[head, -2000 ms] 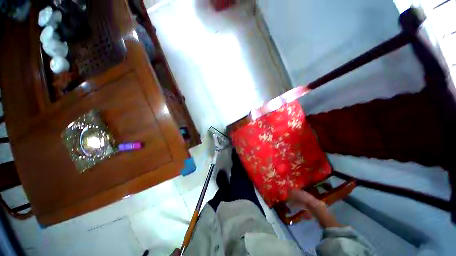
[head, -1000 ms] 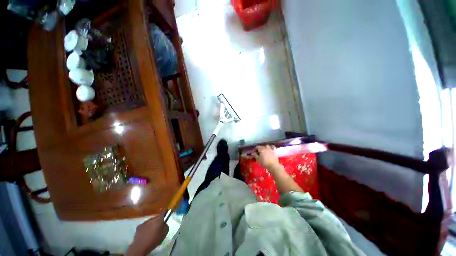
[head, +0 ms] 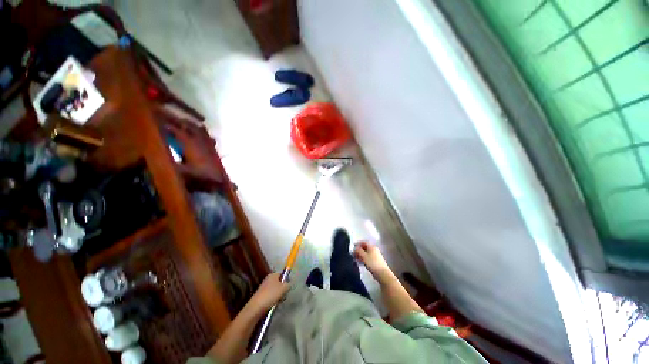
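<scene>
My left hand (head: 273,290) is closed around the mop pole (head: 307,222) just below its orange-yellow grip section. The mop head (head: 331,166), a short crossbar with a pale bracket, lies on the light floor right beside the waste bin with its red plastic liner (head: 318,131). My right hand (head: 367,256) is off the pole, over the floor to the right of my feet; its fingers look curled and I cannot tell whether they are fully closed.
The tea table (head: 181,220) with cups and gear runs along the left. Blue slippers (head: 291,87) lie beyond the bin. A pale wall (head: 441,163) and barred window (head: 591,106) are on the right. The chair (head: 445,314) is partly visible at lower right. A dark wooden cabinet (head: 274,25) stands ahead.
The view has moved forward along the table. My right hand has left the chair, which now lies behind at lower right. The mop head is now beside the bin, and slippers have come into view.
</scene>
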